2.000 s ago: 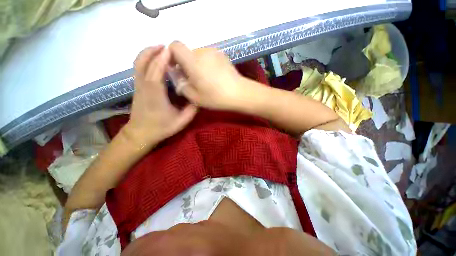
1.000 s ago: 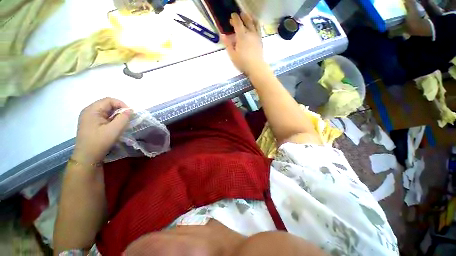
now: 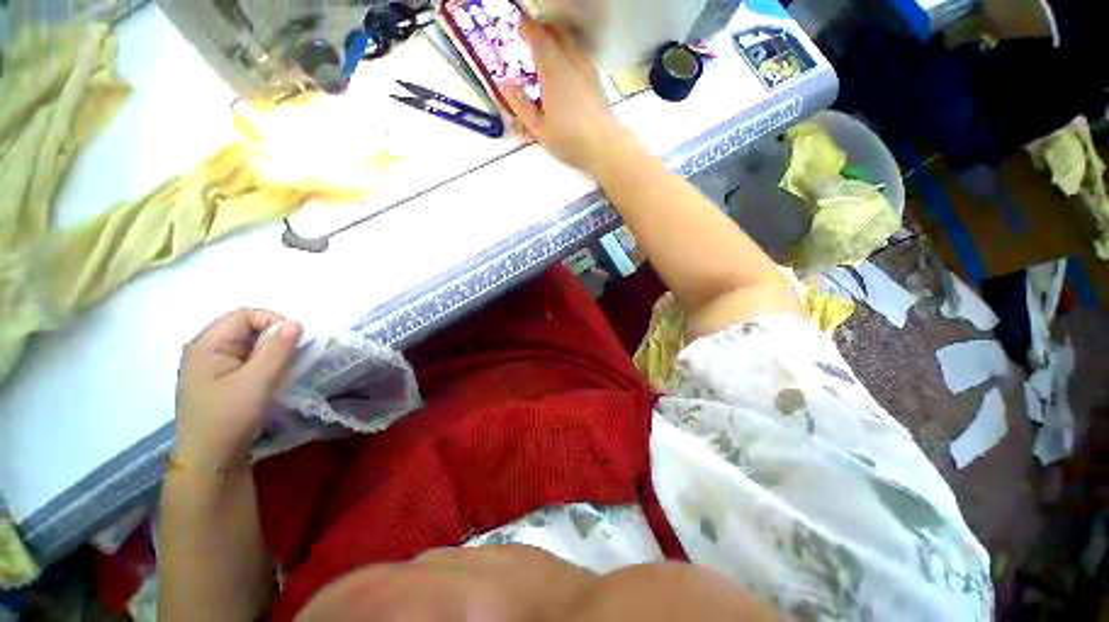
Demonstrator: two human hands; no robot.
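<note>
My left hand (image 3: 231,383) pinches a small sheer white piece (image 3: 353,386) between thumb and fingers at the table's front edge; the piece hangs over the edge above my red apron. My right hand (image 3: 563,103) lies at a red-cased smartphone (image 3: 496,46) with a lit, colourful screen, fingers spread along its right side. Whether it grips the phone is hard to tell. The thread snips (image 3: 450,108) lie left of the phone. A long yellow fabric piece (image 3: 158,231) lies on the table, its end in the lamp glare under the machine.
The sewing machine head (image 3: 274,43) is at the top. A black roll (image 3: 674,71) and a bobbin tray (image 3: 775,57) are at the table's right end. A pale bin (image 3: 760,219) with yellow pieces stands below. Scraps lie on the floor (image 3: 900,425). Part of another person shows top right.
My hands were together over my lap, then parted. My left hand kept the sheer piece; my right hand reached to the phone. The phone's screen was dark and is now lit.
</note>
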